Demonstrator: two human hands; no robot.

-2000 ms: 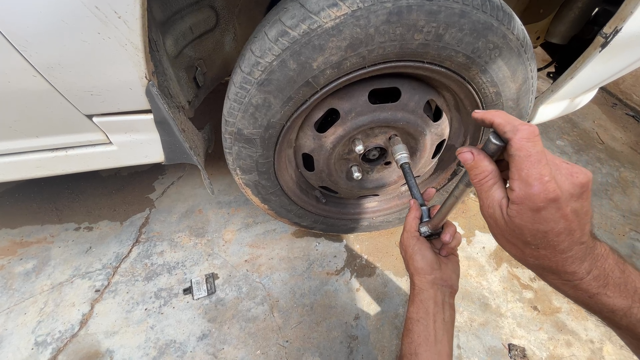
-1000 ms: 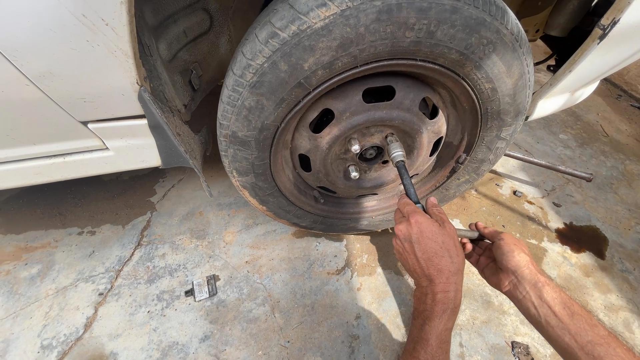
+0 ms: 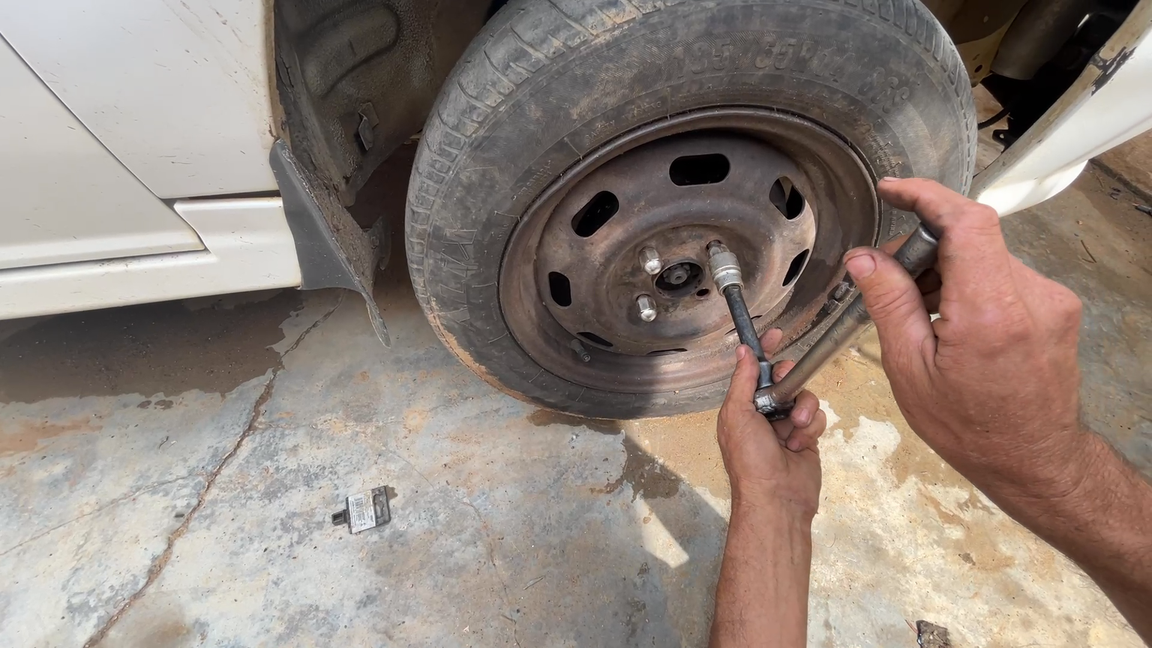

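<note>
A car wheel with a rusty steel rim (image 3: 621,189) stands on the concrete, with two shiny lug nuts (image 3: 648,283) beside its hub. A socket (image 3: 724,266) on a dark extension bar (image 3: 743,324) sits at the upper right lug position. My left hand (image 3: 769,441) grips the lower end of the bar, where it meets the head of a metal breaker bar or ratchet handle (image 3: 823,346). My right hand (image 3: 990,333) holds the far end of that handle between thumb and fingers, in front of the tire's right side.
White car bodywork (image 3: 117,135) and a dark mud flap (image 3: 324,225) lie left of the tire. A white bumper edge (image 3: 1062,135) is at the right. On the cracked concrete lies a small dark part with a label (image 3: 363,510).
A second ago the handle pointed low to the right; now it slants up to the right, my right hand having risen with it. My left hand has shifted lower, uncovering the tool joint.
</note>
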